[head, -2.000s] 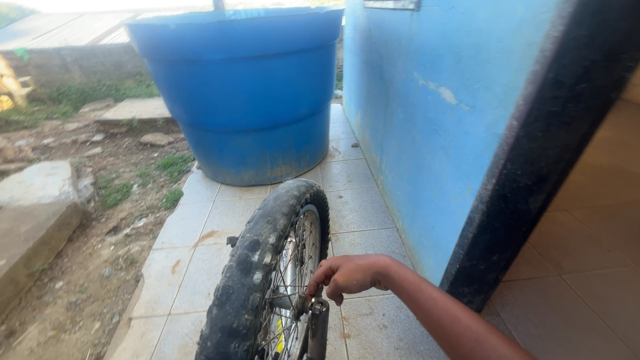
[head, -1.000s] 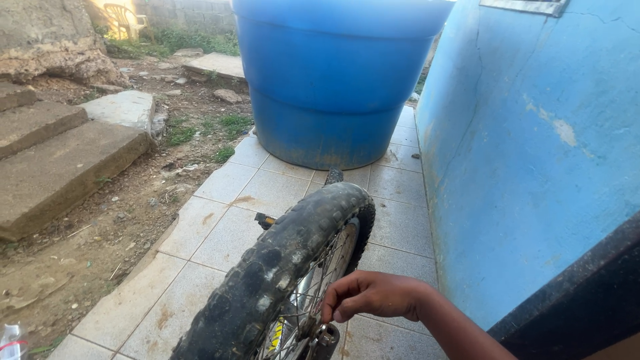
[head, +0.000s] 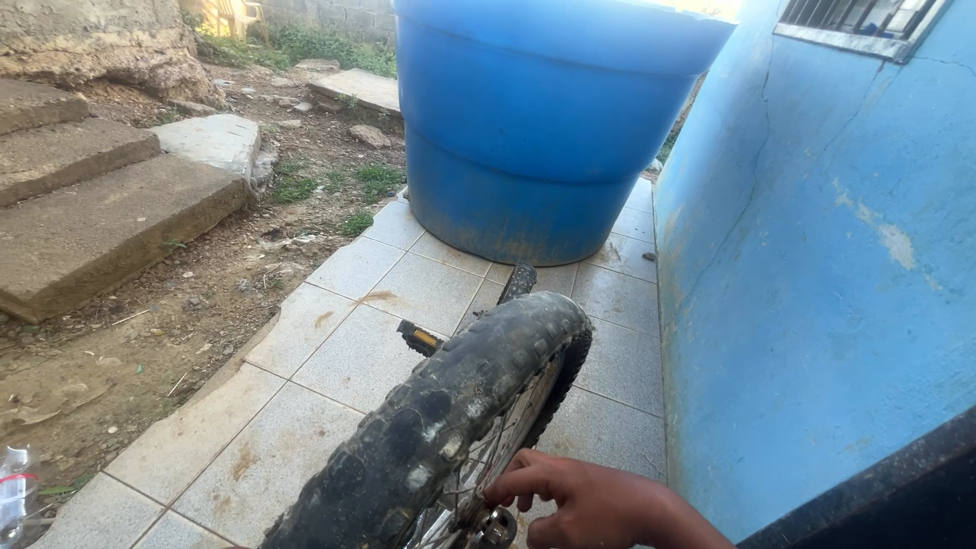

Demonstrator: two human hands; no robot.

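Observation:
A bicycle wheel with a knobby black tire rises from the bottom centre, its spokes showing on the right side. My right hand comes in from the lower right, its fingertips at the wheel's hub area beside the spokes. Whether the fingers grip a small part there cannot be told. Just below the fingertips is a round metal part at the axle. A second knobby tire shows beyond the first, and a pedal with an orange reflector sticks out to its left. My left hand is not in view.
A large blue plastic tank stands on the tiled walkway ahead. A cracked blue wall runs along the right. Concrete steps and bare dirt lie to the left, with a clear plastic bottle at the lower left edge.
The view has swung left and down, bringing the steps and pedal into sight. My right hand stays at the hub area of the wheel throughout.

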